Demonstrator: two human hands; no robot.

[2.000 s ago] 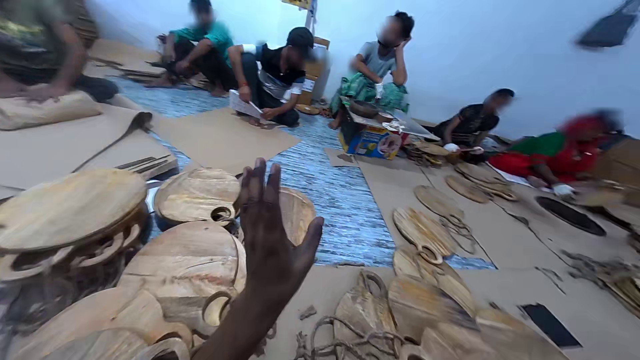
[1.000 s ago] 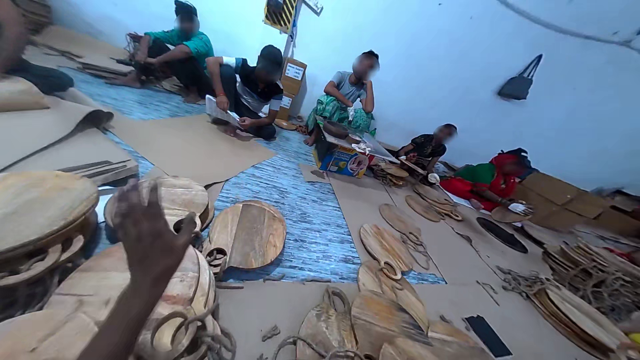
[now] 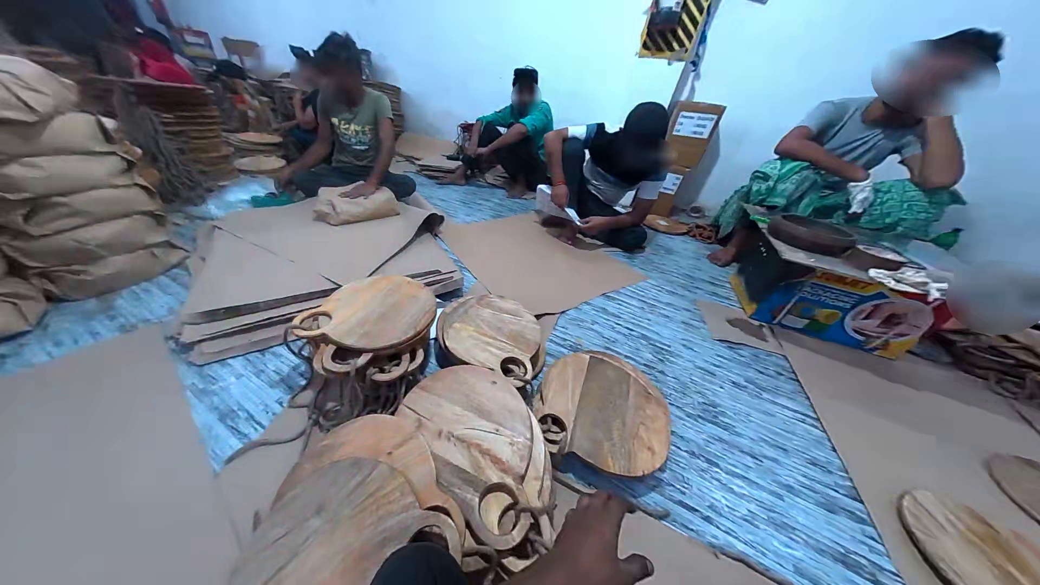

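My left hand (image 3: pixel 591 532) is low in the view, back up, thumb spread to the right and nothing visibly held. It is just right of the rope loops on a pile of round wooden serving boards (image 3: pixel 471 418) with ring handles. Beyond the hand, a round two-tone wooden board (image 3: pixel 613 414) lies on the blue patterned floor. Left of that are another round board (image 3: pixel 491 329) and a stack of boards (image 3: pixel 378 313) with cords hanging from the handles. A greyish board (image 3: pixel 333 520) lies at the near left of the pile. My right hand is not in view.
Cardboard sheets (image 3: pixel 268 260) are stacked at left, near paper-wrapped packages (image 3: pixel 73 211). Several people sit along the wall; one holds paper (image 3: pixel 561 203). A printed carton (image 3: pixel 837 313) bears a dark bowl (image 3: pixel 811 234). More boards (image 3: pixel 967 536) lie at lower right.
The view has swung left. My left hand, raised with spread fingers over the boards earlier, is now lower, right of the near pile's rope loops.
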